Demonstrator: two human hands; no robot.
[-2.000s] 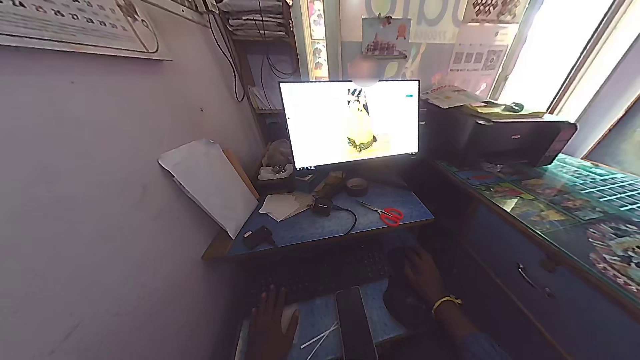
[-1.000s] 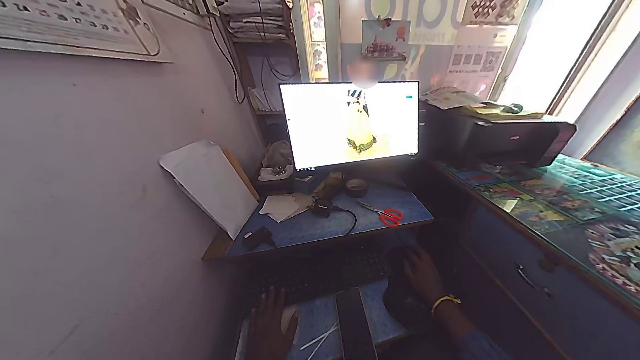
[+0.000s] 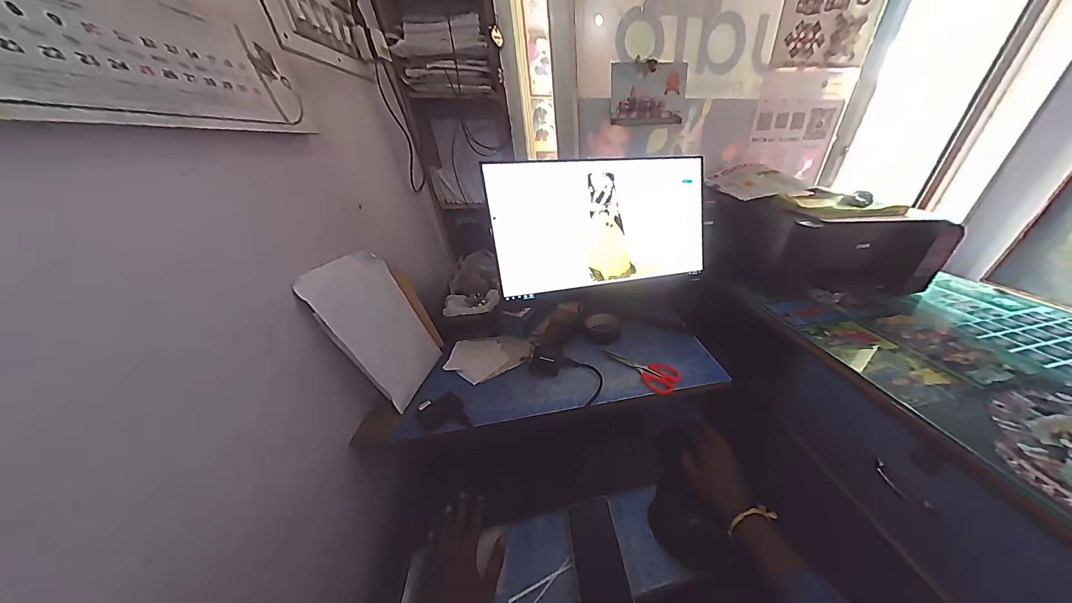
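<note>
My left hand [image 3: 462,548] lies flat with spread fingers on the lower blue surface, near the front edge of a dark keyboard [image 3: 536,477]. My right hand [image 3: 710,462] rests at the right end of the keyboard tray, over a dark object that looks like a computer mouse; shadow hides its shape. A yellow band is on that wrist. Between the hands lies a long dark object [image 3: 600,544], with thin white sticks [image 3: 543,582] beside it. On the desk above are red-handled scissors [image 3: 660,377], a tape roll [image 3: 601,327] and a black adapter with a cable [image 3: 546,360]. Behind them a monitor [image 3: 544,226] is lit.
White papers [image 3: 368,322] lean on the left wall. Paper pieces [image 3: 481,358] and another black adapter [image 3: 445,410] lie on the upper desk [image 3: 519,406]. At right, a black printer [image 3: 846,251] stands on a glass-topped counter [image 3: 888,368] with a drawer handle below.
</note>
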